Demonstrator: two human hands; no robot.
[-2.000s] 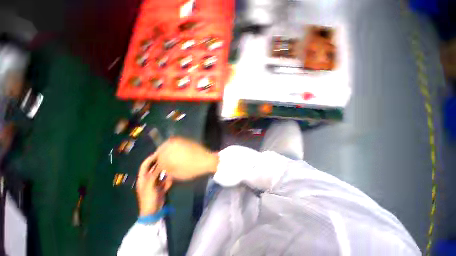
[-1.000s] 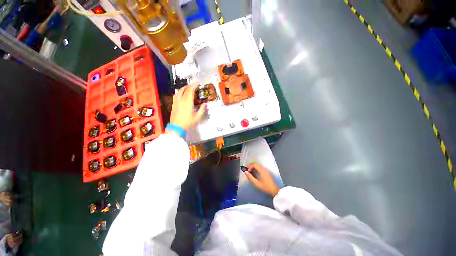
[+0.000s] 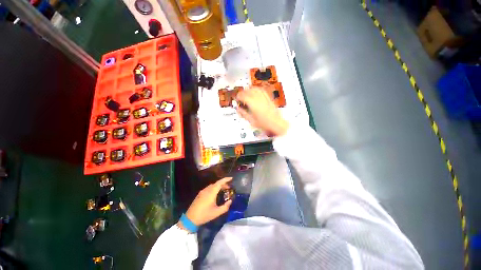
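Observation:
My left hand (image 3: 210, 204), with a blue wrist band, is low in front of my body. It holds a small dark module (image 3: 227, 195) with a gold patch between thumb and fingers. My right hand (image 3: 259, 109) is over the white press base (image 3: 215, 132), its fingertips at the right edge of the left copper-brown nest (image 3: 227, 97). What those fingertips hold, if anything, cannot be told. The right nest (image 3: 276, 95) is partly hidden behind my right hand.
The brass press head (image 3: 203, 31) stands above the base's back. A black clip-like part (image 3: 206, 81) lies left of the nests. The orange-red tray (image 3: 134, 166) at the left holds several modules. Loose modules (image 3: 106, 181) and thin clear strips (image 3: 130, 217) lie on the green mat.
My left hand has left the nest and come down towards my body, now with a module. My right hand has moved up from near my lap onto the press base.

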